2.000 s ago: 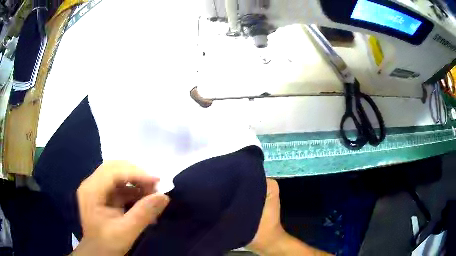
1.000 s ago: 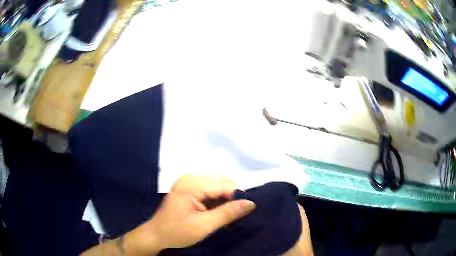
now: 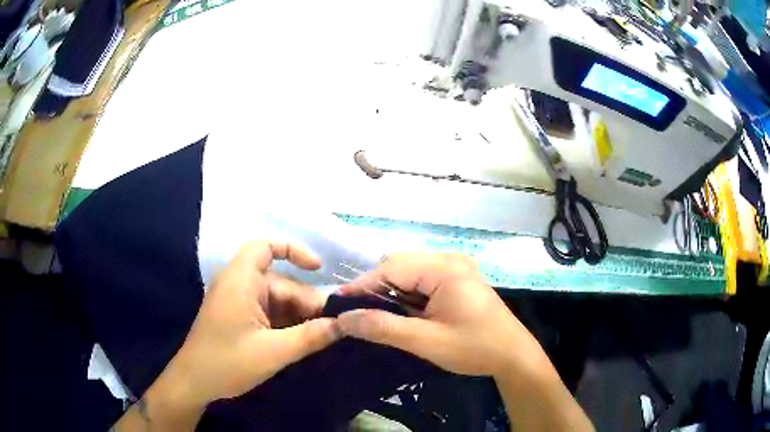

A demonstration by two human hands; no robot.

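Observation:
A navy fabric panel [image 3: 139,228] hangs over the table's front edge at the left. A white interfacing piece [image 3: 253,202] lies beside it and blends with the white table. My left hand [image 3: 262,312] pinches the navy cloth near the table's front edge. My right hand [image 3: 431,312] grips the same navy cloth just to the right, and the fingertips of both hands meet there. A small dark fold of cloth shows between them. The rest of the held cloth hangs below the hands and is partly hidden by them.
The sewing machine [image 3: 591,93] stands at upper right with its display lit. Fabric shears [image 3: 574,224] lie right of the needle area, handles over the green measuring strip [image 3: 507,261]. Cardboard [image 3: 51,173] and a navy piece with white stripes [image 3: 84,59] are at far left.
My right hand has come from behind the cloth to the front, beside my left hand. The raised navy part has been folded down and gathered between the fingers. The view has shifted.

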